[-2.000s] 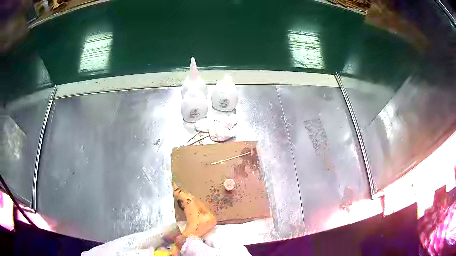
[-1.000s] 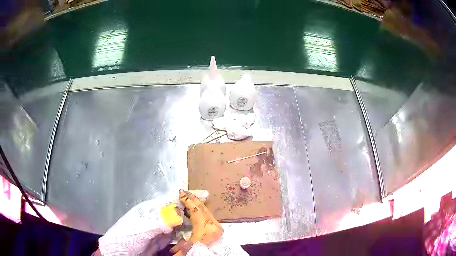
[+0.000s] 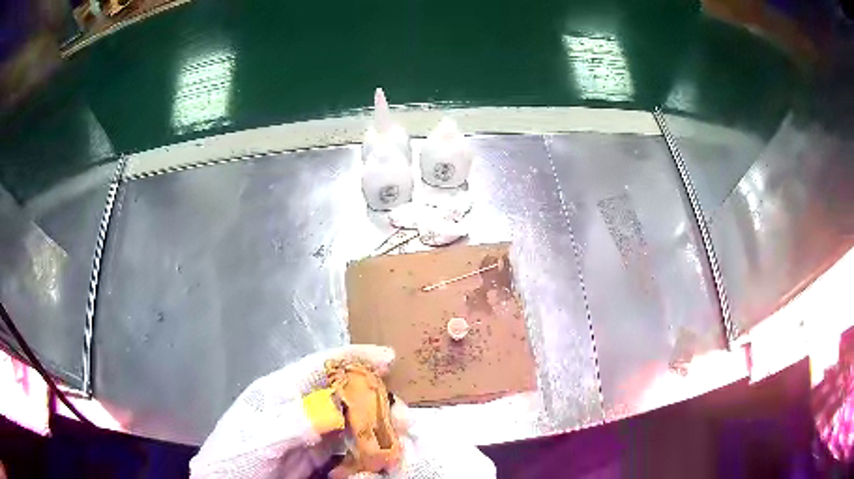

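A tan shoe upper (image 3: 367, 421) is held upright low in the picture, in front of the cardboard's lower left corner. My left hand (image 3: 276, 412) in a white knit glove grips it from the left, with a yellow patch (image 3: 323, 412) between glove and upper. My right hand (image 3: 440, 458), also in a white glove, is at the upper's lower right side and partly cut off by the bottom edge. Its fingers are behind or against the upper, so its grip is unclear.
The brown cardboard (image 3: 393, 309) bears a small pale cap (image 3: 458, 327) and a thin stick (image 3: 461, 277). Behind it are a crumpled white rag (image 3: 435, 223), thin dark sticks, a tall bottle (image 3: 387, 173) and a short bottle (image 3: 444, 159). A green belt (image 3: 403, 56) crosses the back.
The upper first lay low between my hands; my left hand has come round to its left side and it now stands more upright. The view has shifted slightly.
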